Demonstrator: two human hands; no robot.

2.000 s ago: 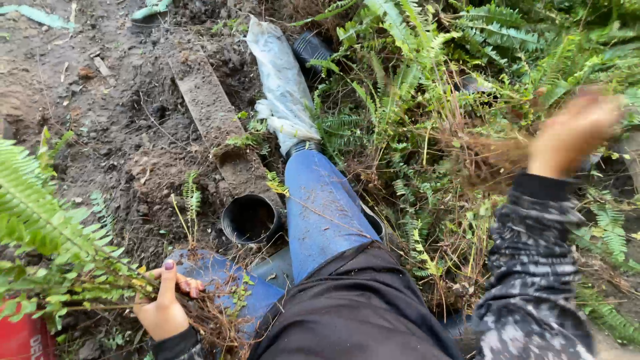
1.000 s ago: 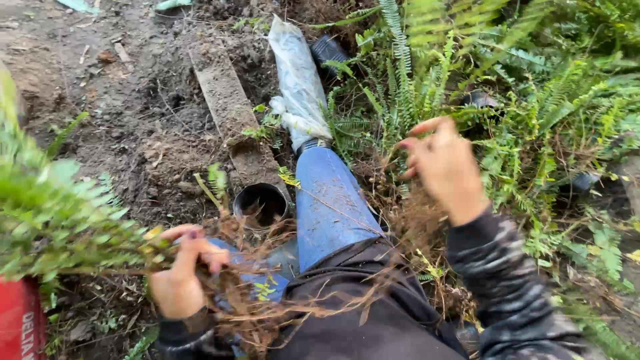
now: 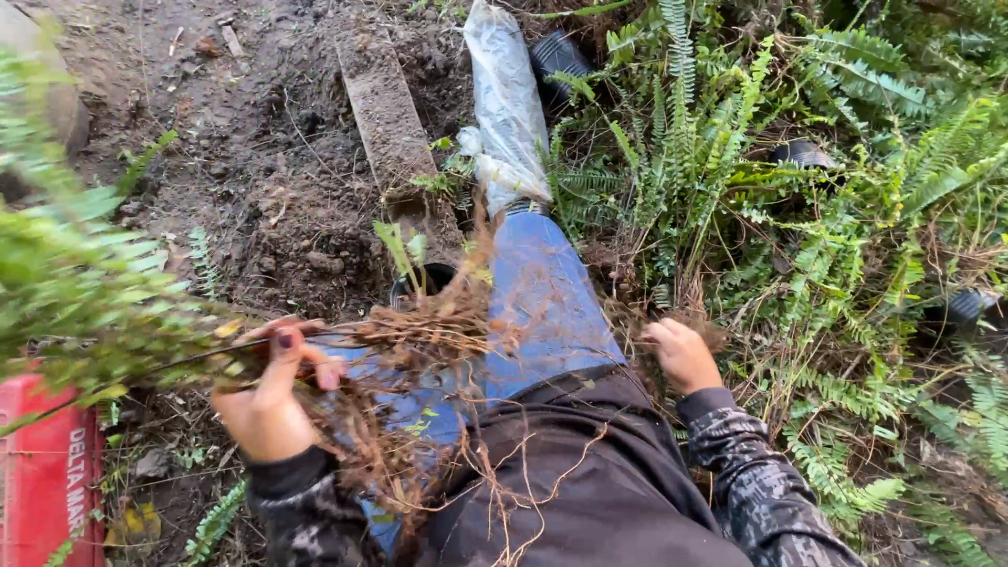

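Note:
My left hand [image 3: 276, 394] grips a bundle of fern plants at the base of the stems. The blurred green fronds [image 3: 87, 291] spread out to the left, and the brown, stringy roots [image 3: 425, 331] hang over my blue-covered legs and dark apron. On the other side of my knee, my right hand [image 3: 683, 356] is closed low at the edge of the growing ferns [image 3: 709, 181], with brown root fibres around its fingers. Whether it holds them firmly is hard to tell. A black plastic pot [image 3: 433, 277] stands partly hidden behind the roots.
A red plastic crate [image 3: 47, 472] with lettering is at lower left. A soil-covered board [image 3: 386, 110] lies on the dirt beside my plastic-wrapped foot [image 3: 508, 102]. More black pots [image 3: 561, 57] lie among the ferns at right. A rounded grey object [image 3: 39, 71] is at upper left.
My right hand was raised over the ferns at right, came in toward my knee, and is now lower, beside my thigh. My left hand keeps the fern bundle, whose roots now spread across my lap.

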